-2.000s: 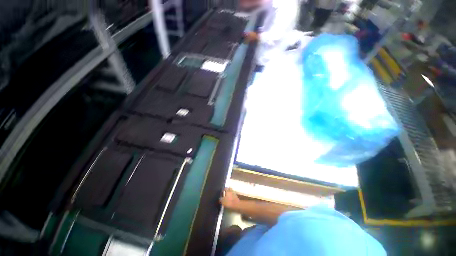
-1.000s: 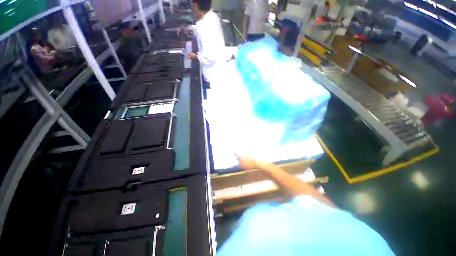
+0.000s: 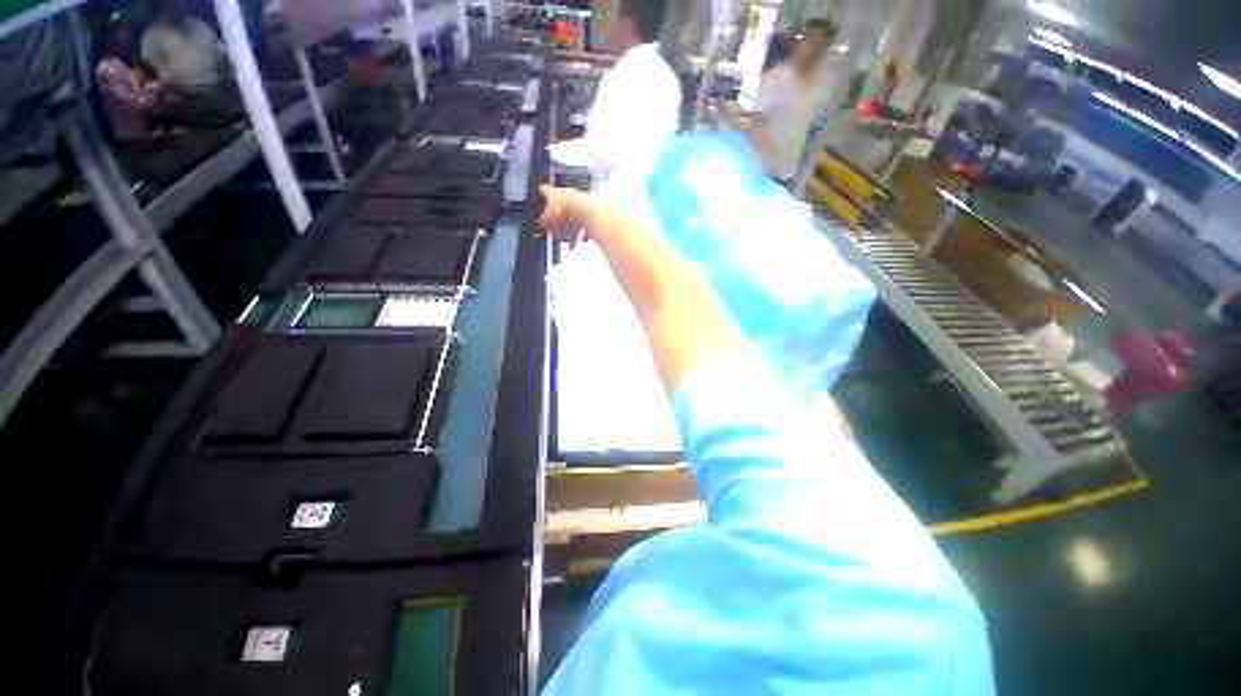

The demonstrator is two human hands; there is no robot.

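My right hand point(image 3: 564, 212) is stretched far forward at the right edge of the line conveyor point(image 3: 515, 367), with the blue sleeve below it. The hand is small and blurred, and I cannot tell whether it holds anything. My left hand is out of the picture. Black panels point(image 3: 368, 390) with small white labels lie along the green belt. Beside the line is a bright white stack point(image 3: 608, 394) over brown and pale layers. A heap of blue and white plastic film point(image 3: 769, 258) sits on it, partly behind my arm.
A person in white point(image 3: 637, 109) stands ahead by the line, and another person point(image 3: 796, 95) is farther back. A roller conveyor point(image 3: 966, 333) runs at the right, with yellow bars and a pink bundle point(image 3: 1150, 370) near it. Pale frame posts stand at the left.
My right hand has moved from the near part of the white stack forward and left to the line's edge. The view has shifted, and a second person in white shows farther back.
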